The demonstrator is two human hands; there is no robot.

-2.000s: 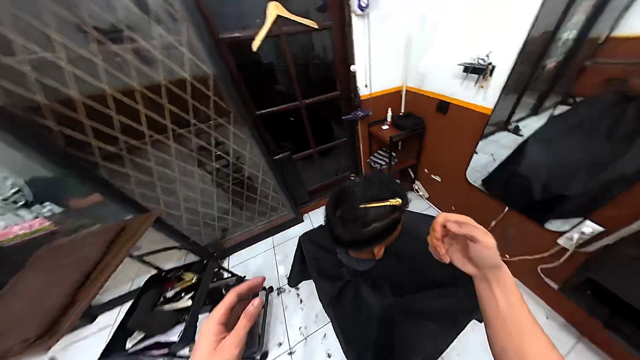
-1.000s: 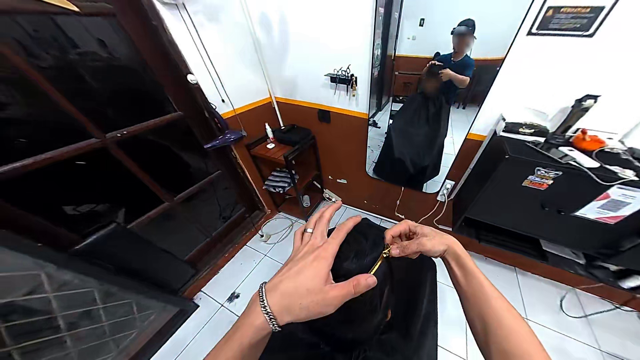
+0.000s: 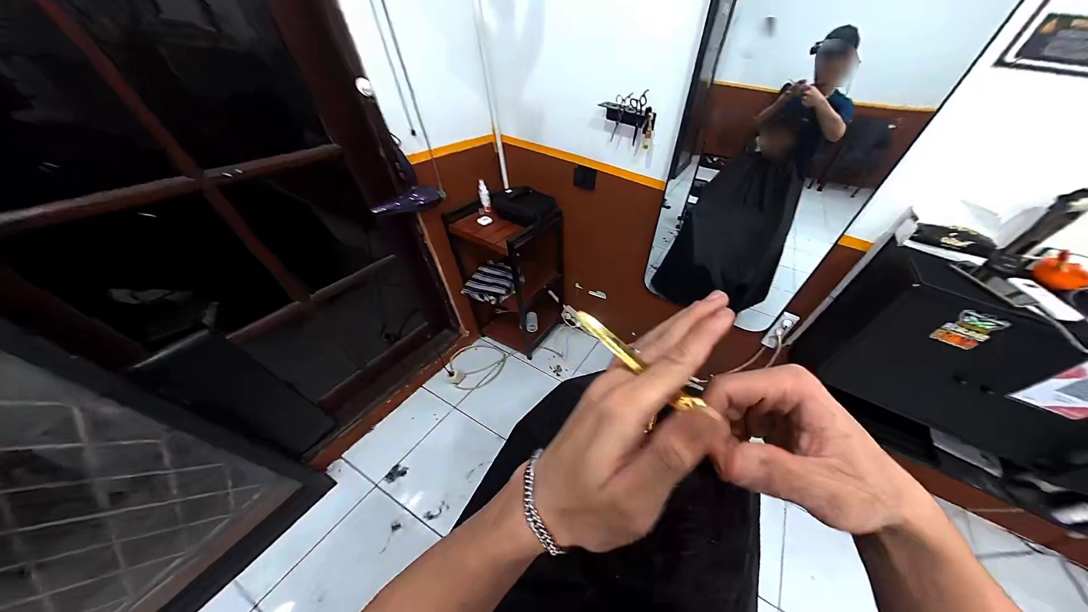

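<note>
A gold hair clip (image 3: 610, 342) lies between the fingers of my left hand (image 3: 625, 450), its narrow tip pointing up and left. Close against the left thumb is my right hand (image 3: 807, 450), with thumb and index finger curled together; whether they pinch hair or the clip's near end cannot be told. Both hands are above the seated person, whose head is mostly hidden behind them. A black barber cape (image 3: 680, 544) drapes below. The mirror (image 3: 807, 221) reflects the caped person and a standing person in a cap with raised hands.
A small shelf stand (image 3: 484, 229) occupies the corner, near a hanging purple hair dryer (image 3: 410, 201). Scissors (image 3: 629, 104) hang in a wall holder. At right stands a black cabinet (image 3: 901, 340) with tools on top. Cut hair and a cable lie on the tiled floor.
My hands, apart two seconds ago, came together at the person's head. The gold clip, in the hair at first and by my right fingers one second ago, is now between my left fingers. The view has turned right.
</note>
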